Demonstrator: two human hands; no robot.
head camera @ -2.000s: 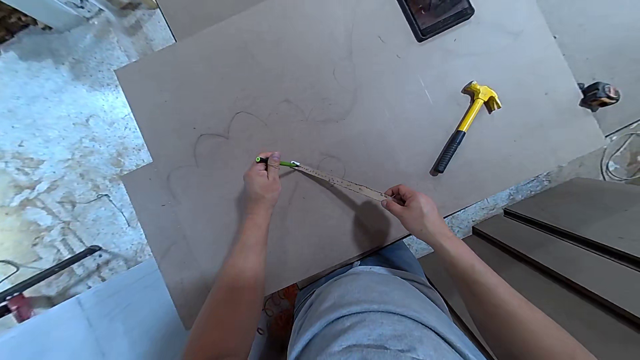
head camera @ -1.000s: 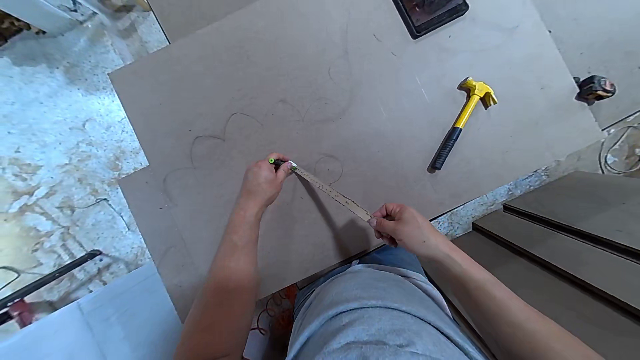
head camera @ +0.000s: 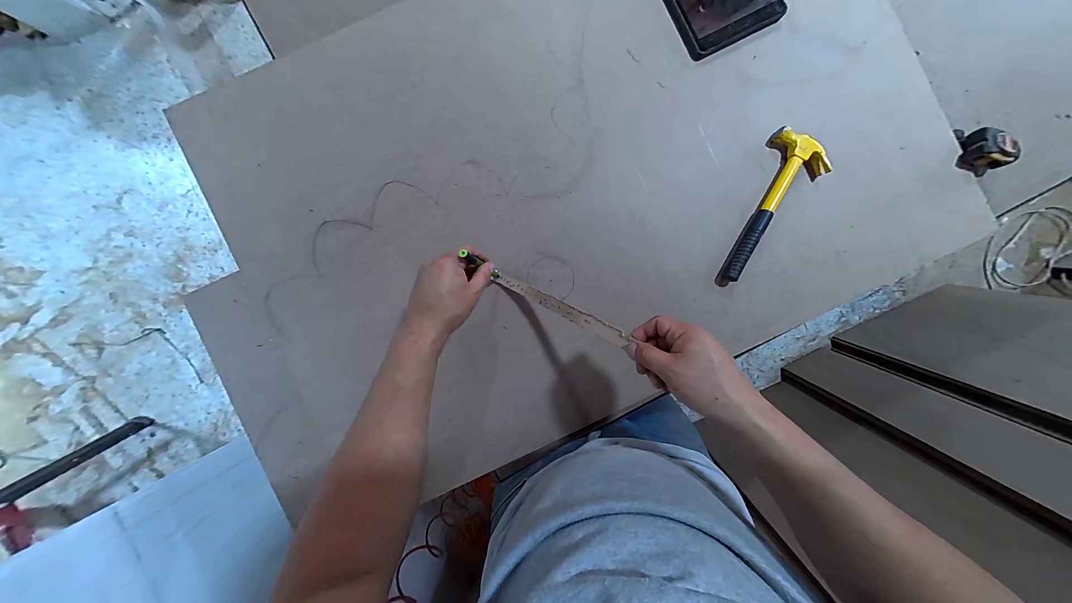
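My left hand (head camera: 450, 289) grips a black and green marker or pencil (head camera: 471, 259) at one end of a thin, speckled strip (head camera: 569, 312), whose material I cannot tell. The strip's other end is pinched between the thumb and fingers of my right hand (head camera: 682, 356). It slants down to the right above a large grey-brown board (head camera: 402, 226), and casts a shadow there. Curved scalloped pencil lines (head camera: 402, 182) and a faint loop are drawn on the board. Right of my hands lies a claw hammer (head camera: 775, 197) with a yellow head and black grip.
A black tray-like case (head camera: 724, 21) lies at the board's top edge. A tape measure (head camera: 988, 151) rests at the far right, above a coiled cable (head camera: 1026, 251). Stacked panels (head camera: 963, 377) stand at lower right. A red coiled hose (head camera: 431, 548) hangs below the board's near edge.
My right hand has moved a little toward my body and left since two seconds ago, then slightly back up. The strip stays held between both hands. The hammer has not moved.
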